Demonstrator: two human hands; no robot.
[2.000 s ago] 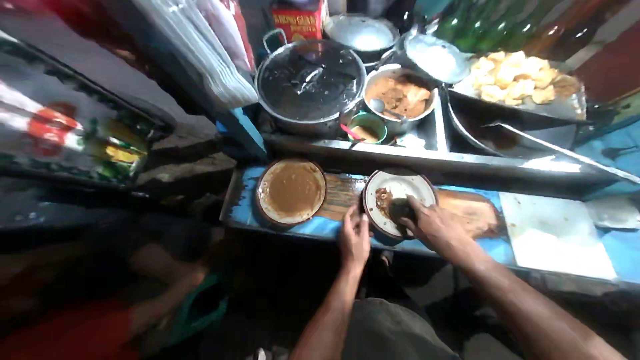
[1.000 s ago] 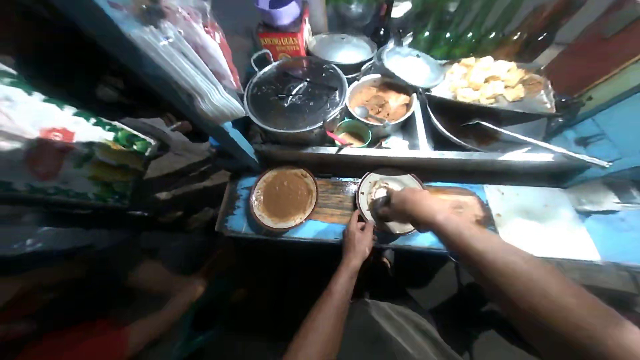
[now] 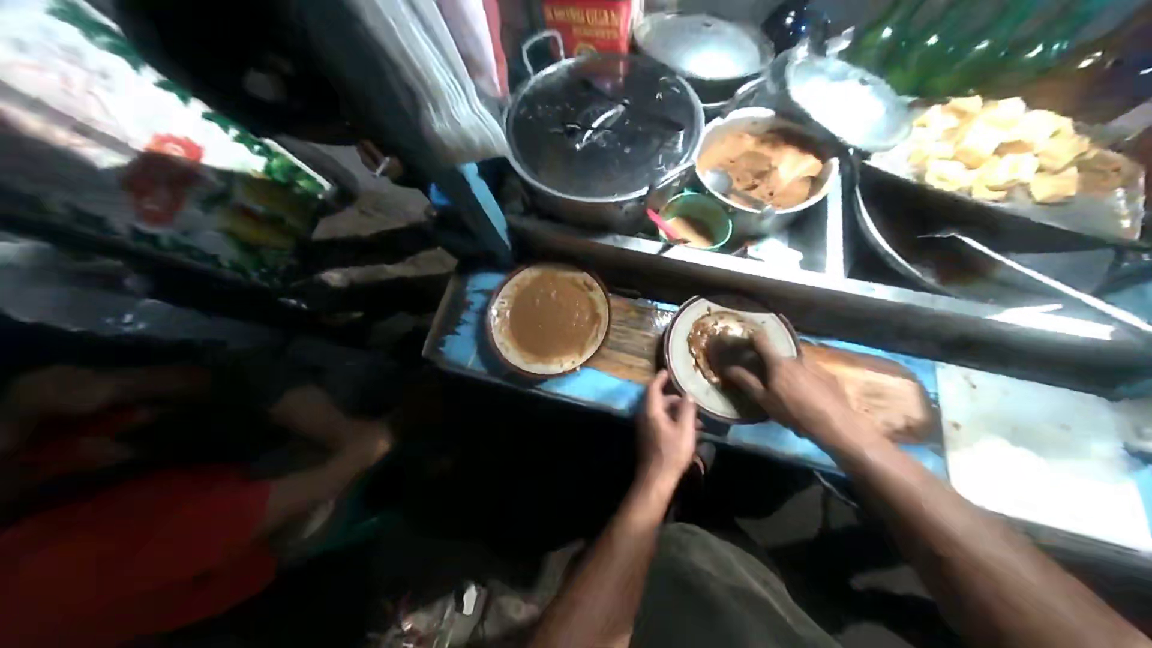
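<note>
A white plate with a dark rim [image 3: 684,364] lies on the narrow blue and wooden ledge, with brown paste smeared in its middle. My right hand [image 3: 783,378] is over this plate, its fingers closed around a dark object, perhaps a pestle, pressed into the paste. The fingertips of my left hand [image 3: 670,418] rest on the plate's near left rim. To the left, a second plate of smooth brown sauce [image 3: 552,319] sits beside a strip of worn wood [image 3: 634,337].
Behind the ledge stand a lidded pot [image 3: 605,130], a pot of orange-brown food [image 3: 765,166], a green cup [image 3: 697,220] and a tray of fried pieces [image 3: 999,148]. A white board [image 3: 1035,450] lies right. Another person in red [image 3: 135,549] is at the lower left.
My right hand has shifted about over the plate with the dark object in its grasp. My left hand stays at the plate's near left edge.
</note>
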